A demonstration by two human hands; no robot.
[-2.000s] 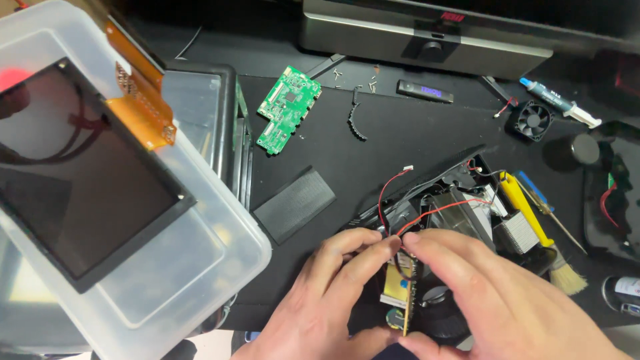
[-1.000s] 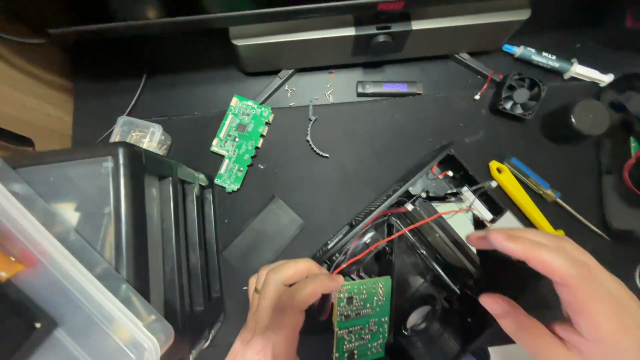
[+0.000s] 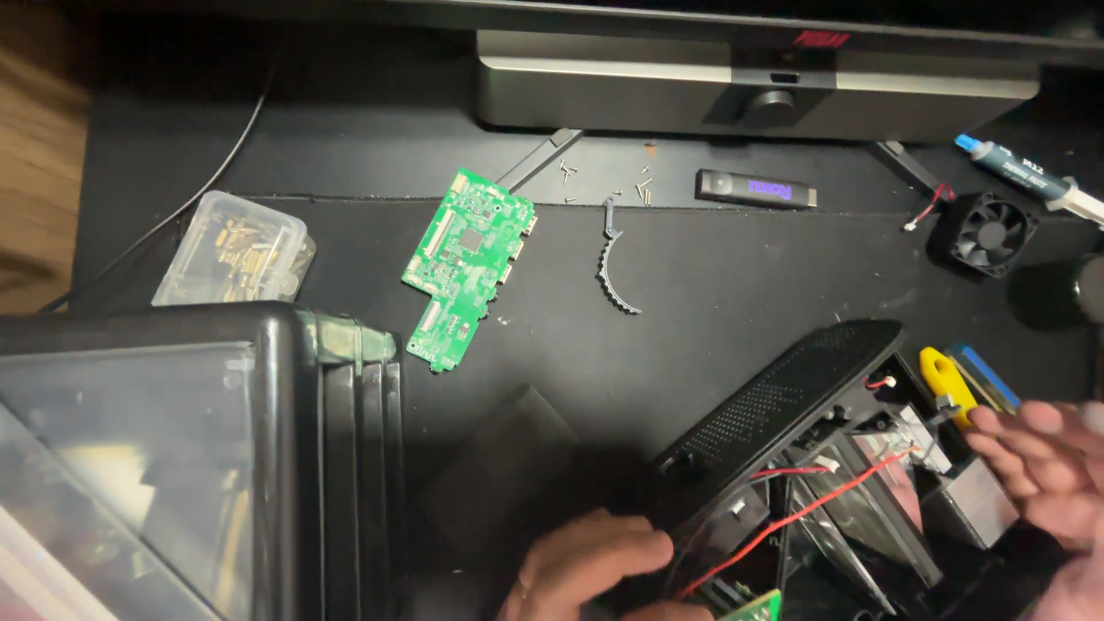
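Note:
An opened black device housing (image 3: 776,379) with a perforated edge lies at the lower right, its inner parts exposed. A red wire (image 3: 802,513) runs across it toward a small green circuit board (image 3: 759,608), which is mostly cut off by the bottom edge of the view. My left hand (image 3: 586,565) is beside that board; whether its fingers grip it is not clear. My right hand (image 3: 1048,466) is at the housing's right side, fingers spread and holding nothing visible. A larger green circuit board (image 3: 470,259) rests on the desk, left of a curved toothed black strip (image 3: 611,267).
A black drawer unit (image 3: 285,414) stands at lower left, near a clear plastic box (image 3: 237,250) of brass-coloured pieces. Small screws (image 3: 644,190), a black stick (image 3: 755,189), a small fan (image 3: 985,233), a syringe (image 3: 1026,177) and a yellow-handled tool (image 3: 944,384) lie around. A soundbar (image 3: 604,86) sits behind.
Two seconds ago both hands were together at the small board; my right hand has since moved away to the right. The view has shifted, and the small board has mostly left it.

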